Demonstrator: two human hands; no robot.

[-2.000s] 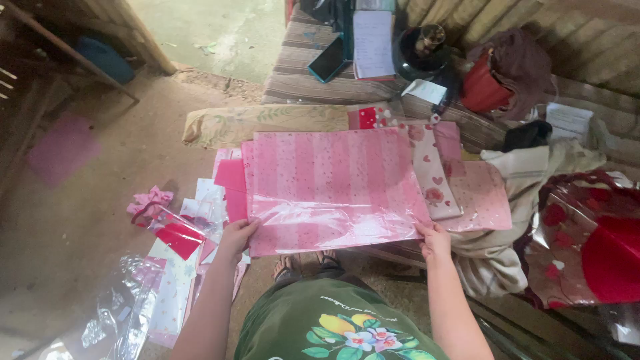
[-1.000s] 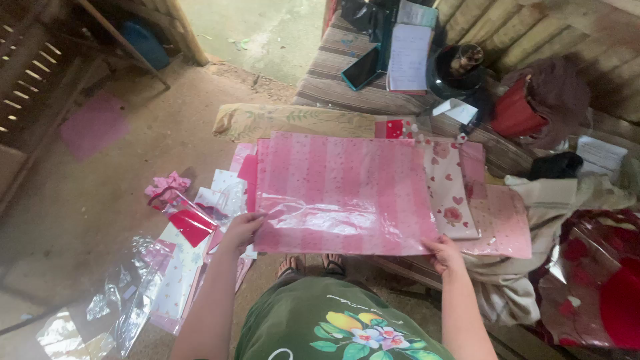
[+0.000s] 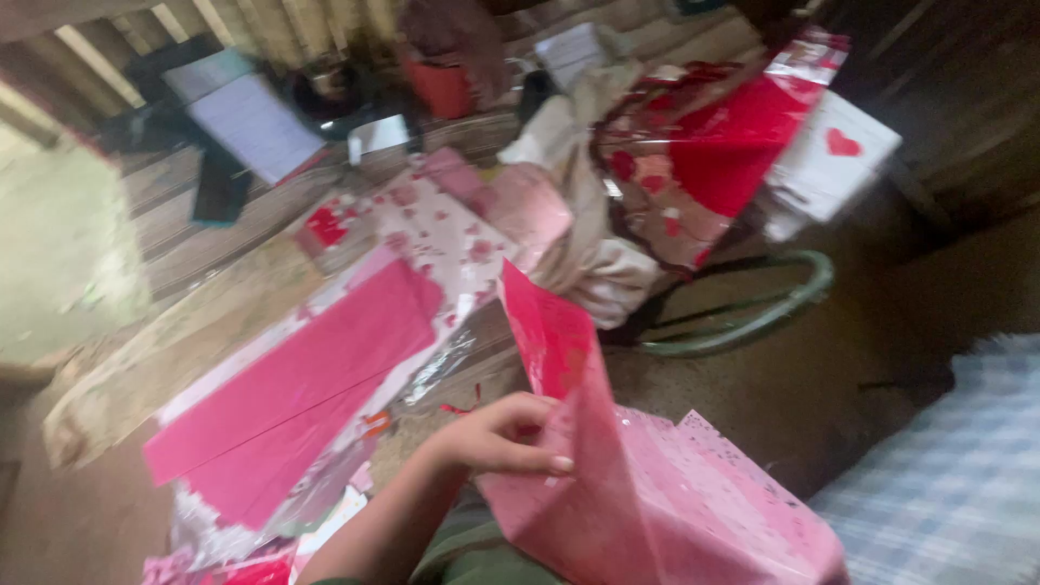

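Observation:
My left hand point(image 3: 508, 439), at the lower middle, pinches the edge of pink patterned wrapping sheets point(image 3: 650, 496). They hang bent across my lap, with a bright red-pink corner standing up above the fingers. My right hand is not visible. On the bench at the left, deep pink sheets point(image 3: 309, 390) lie over white sheets printed with hearts and roses point(image 3: 422, 219). A pale pink sheet point(image 3: 532, 207) lies behind them. The view is blurred.
A notebook point(image 3: 252, 130), a dark phone point(image 3: 221, 187) and a red pot point(image 3: 443, 85) are at the back. Cream cloth point(image 3: 597, 236) lies beside a red plastic package point(image 3: 723, 146). A green curved rim point(image 3: 756, 317) is at the right, above blue checked cloth point(image 3: 942, 487).
The striped pink sheets, held flat by both hands before, are now bent at my lap in my left hand. Deep pink sheets on the bench are uncovered. The view has swung right.

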